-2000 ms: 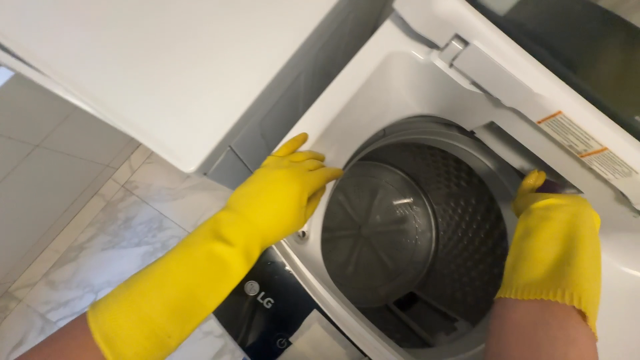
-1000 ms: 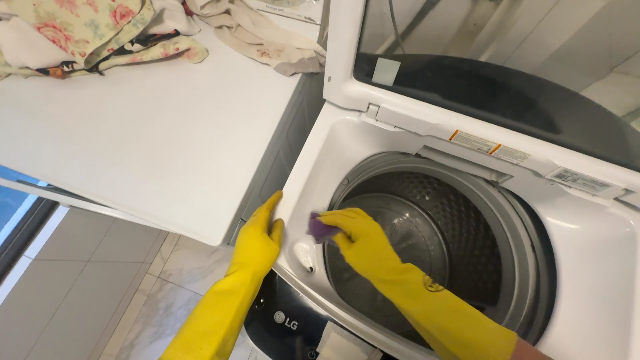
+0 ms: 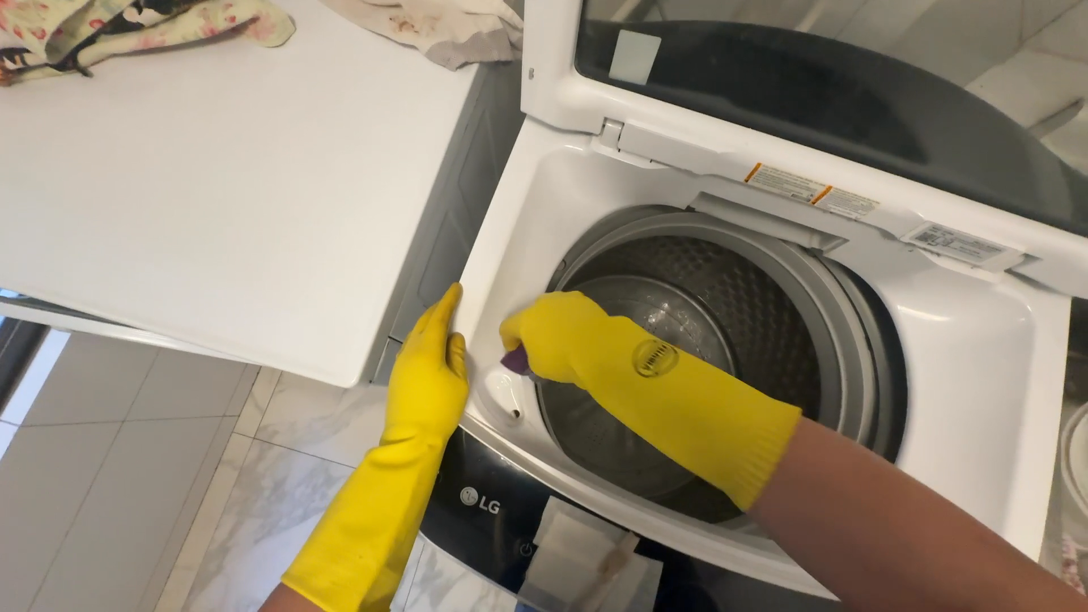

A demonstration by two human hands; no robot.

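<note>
An LG top-load washing machine point(image 3: 943, 340) stands with its lid point(image 3: 816, 93) raised and its metal drum point(image 3: 671, 314) in view. In a yellow rubber glove, my right hand point(image 3: 557, 340) grips a purple cloth or sponge point(image 3: 516, 360) at the white top surround, left of the drum opening. Its forearm reaches across the opening. My left hand point(image 3: 429, 374), gloved in the same yellow, rests against the outer left edge of the washer's top, fingers extended and holding nothing. Close by my right hand is a small hole in a recess point(image 3: 503, 398) of the surround.
At the left is a white-topped appliance point(image 3: 212, 187), separated from the washer by a narrow gap. Floral cloth point(image 3: 170, 30) and a beige cloth point(image 3: 442, 30) lie on it. Papery pieces point(image 3: 586, 552) cover part of the control panel. Marble-patterned tiles point(image 3: 280, 484) form the floor.
My right hand has moved from the drum's right rim to the left part of the surround, with the purple piece now visible in it. The view has swung noticeably.
</note>
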